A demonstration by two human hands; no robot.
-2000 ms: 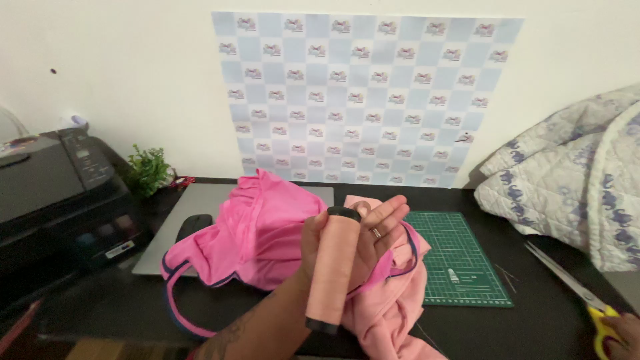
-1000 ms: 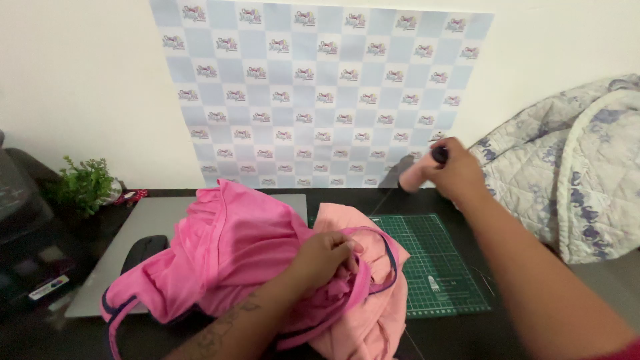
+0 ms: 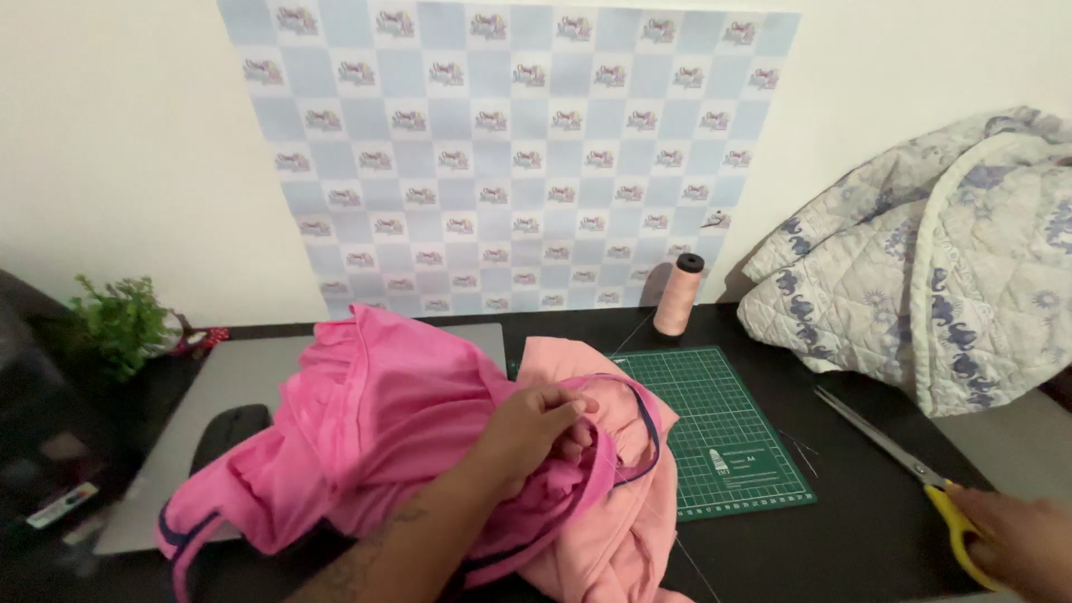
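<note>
A bright pink garment with navy trim (image 3: 419, 402) lies bunched at the middle, over a peach cloth (image 3: 557, 356). My left hand (image 3: 540, 423) rests on it, thumb and fingertips pinched together at its strap; a fine thread runs near them. At the lower right, my right hand (image 3: 1009, 532) has its fingers on the yellow handles of the scissors (image 3: 909, 461), whose blades lie on the black table pointing up and left. A cone of peach thread (image 3: 678, 297) stands upright behind the green cutting mat (image 3: 737, 419).
Under the garment is a grey laptop (image 3: 243, 360) with a black mouse (image 3: 230, 431) on it. A small green plant (image 3: 126, 322) stands at the left, by a dark printer (image 3: 33, 402). A quilted cover (image 3: 921, 276) is heaped at the right; a checked sheet (image 3: 519, 159) hangs behind.
My right hand has set the thread cone down upright behind the mat and moved to the scissors at the lower right. My left hand stays on the pink garment.
</note>
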